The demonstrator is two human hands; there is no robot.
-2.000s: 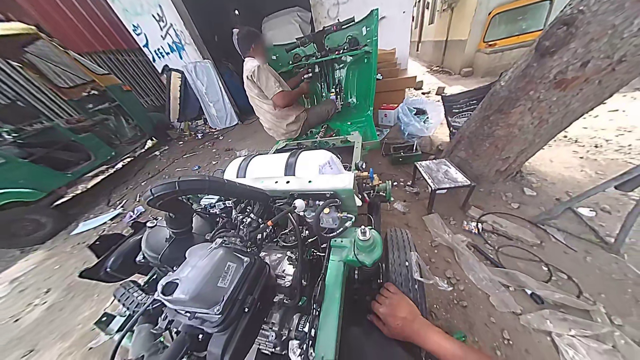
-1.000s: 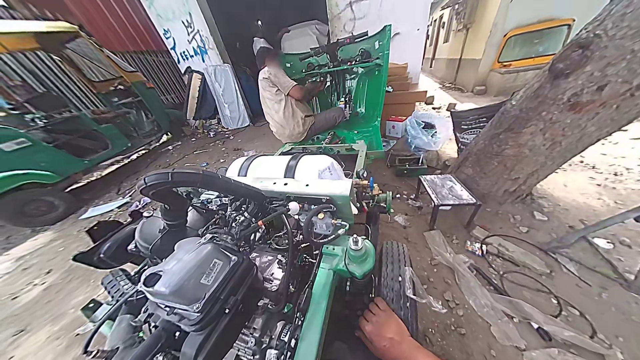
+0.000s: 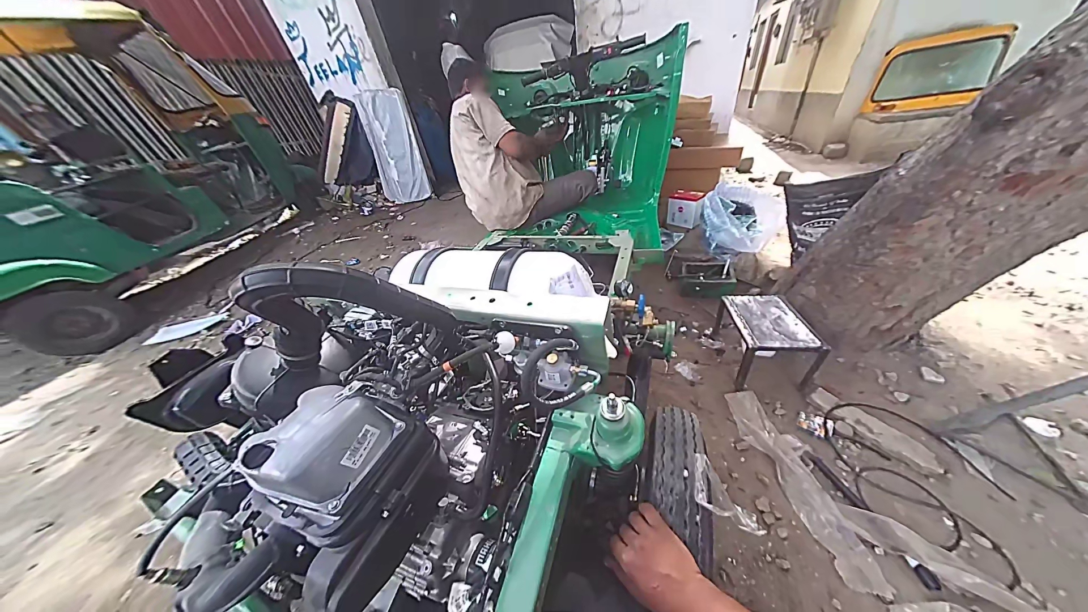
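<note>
My right hand (image 3: 654,557) reaches in from the bottom right, between the green frame rail (image 3: 544,501) and the tyre (image 3: 680,476). Its fingertips are hidden low beside the wheel, so what they touch cannot be told. Above the hand is the green suspension mount (image 3: 616,429) with a bolt on top. Left of the rail sits the engine with a grey plastic cover (image 3: 319,446) and a thick black intake hose (image 3: 340,289). Behind it lies a white gas cylinder (image 3: 476,272) with black straps. My left hand is not in view.
Ahead, a person (image 3: 501,153) sits by a green vehicle front panel (image 3: 654,144). A small metal stool (image 3: 775,323), plastic sheeting (image 3: 807,501) and a black cable (image 3: 926,510) lie right. A tree trunk (image 3: 952,187) leans there; a green auto rickshaw (image 3: 102,212) stands left.
My right hand stays low beside the tyre, its fingers reaching further toward the inner side of the wheel. The view has shifted somewhat.
</note>
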